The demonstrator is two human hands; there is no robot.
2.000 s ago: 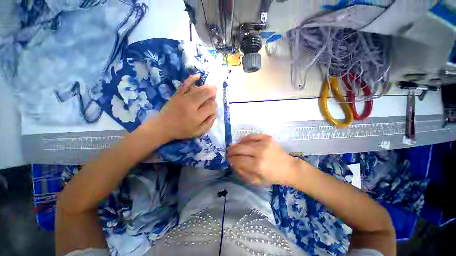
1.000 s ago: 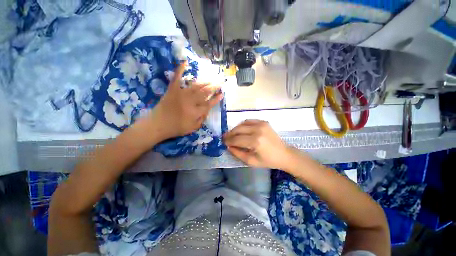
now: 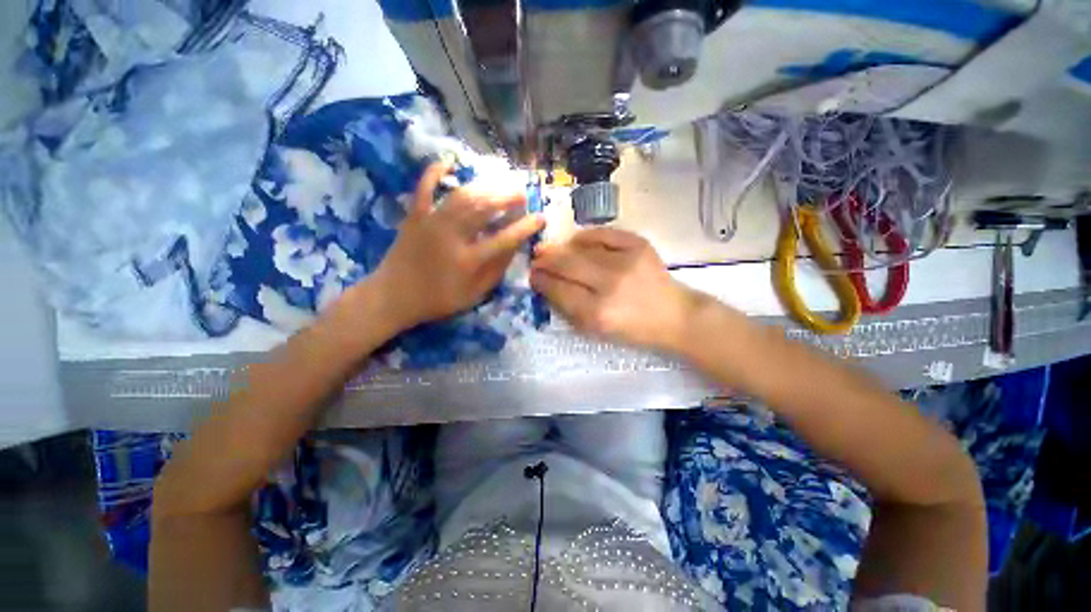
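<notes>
A blue floral garment piece point(image 3: 311, 215) lies printed side up on the table, its right edge folded into a narrow blue band point(image 3: 537, 206) below the needle area of the sewing machine point(image 3: 778, 60). My left hand point(image 3: 461, 245) lies on the piece with fingers spread, fingertips near the band. My right hand point(image 3: 610, 285) pinches the band's edge just below the round knurled knob point(image 3: 595, 197). The needle and presser foot are washed out by the lamp's glare.
Pale blue pieces point(image 3: 144, 179) are heaped at left. Yellow-handled scissors point(image 3: 816, 273) and red-handled scissors point(image 3: 879, 257) lie right of my hands, before tangled greyish strips point(image 3: 849, 155). A slim metal tool point(image 3: 1001, 293) is at right. The ruled table edge point(image 3: 180, 380) runs in front.
My right hand has moved up along the band, closer to the needle area and my left hand. The folded edge has shifted up toward the needle. The camera view has also shifted slightly.
</notes>
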